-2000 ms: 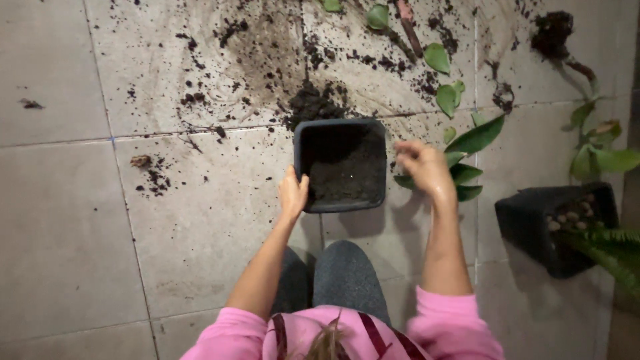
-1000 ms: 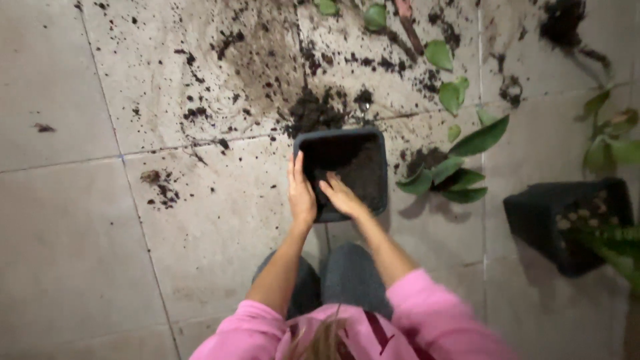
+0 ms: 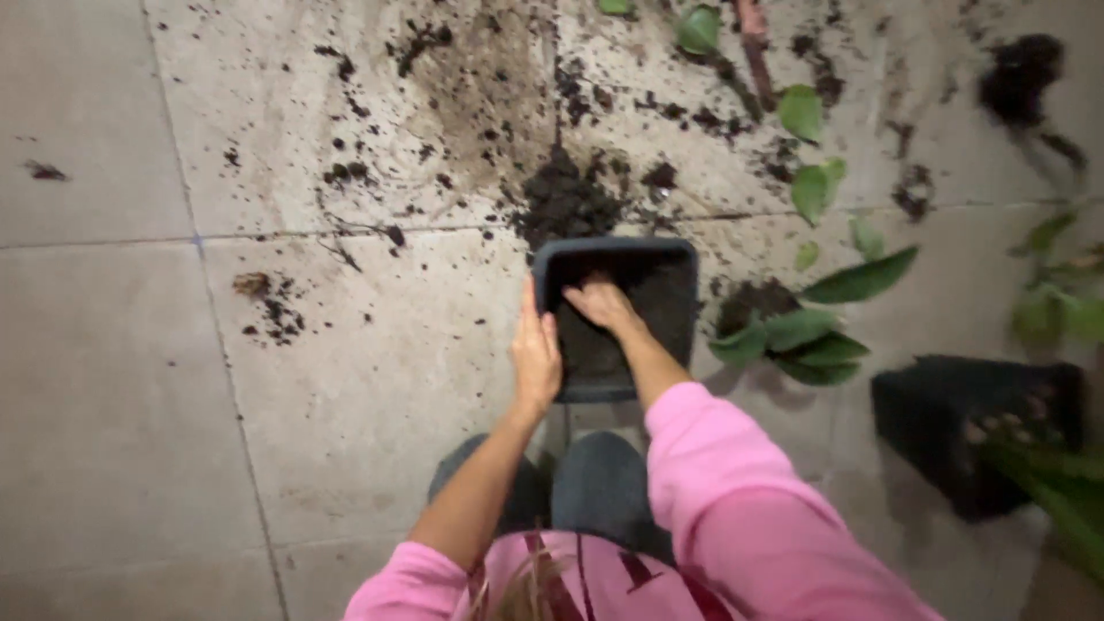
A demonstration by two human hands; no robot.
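Observation:
A square dark plastic pot [image 3: 617, 392] with dark soil [image 3: 655, 323] inside stands on the floor before my knees. My left hand [image 3: 536, 358] lies against the pot's left wall, its fingers along the outside and near the rim. Inside the pot, my right hand [image 3: 599, 302] touches the soil near the left inner wall; its fingertips are partly hidden. A heap of loose soil [image 3: 569, 203] lies just beyond the pot's far rim. To the right, a small leafy plant [image 3: 802, 332] with dark soil at its base rests on the tiles.
Soil crumbs are scattered over the floor tiles [image 3: 345, 448]. Cut leaves [image 3: 800, 112] and a reddish-handled tool [image 3: 753, 43] lie beyond. At the right are a black pot [image 3: 923, 414] with a fern-like plant, a trailing plant [image 3: 1052, 310] and a dark root clump [image 3: 1024, 78].
My right hand has gone from the air right of the pot into it, then toward its far left part. The leafy plant shows dark soil at its base, not seen two seconds ago.

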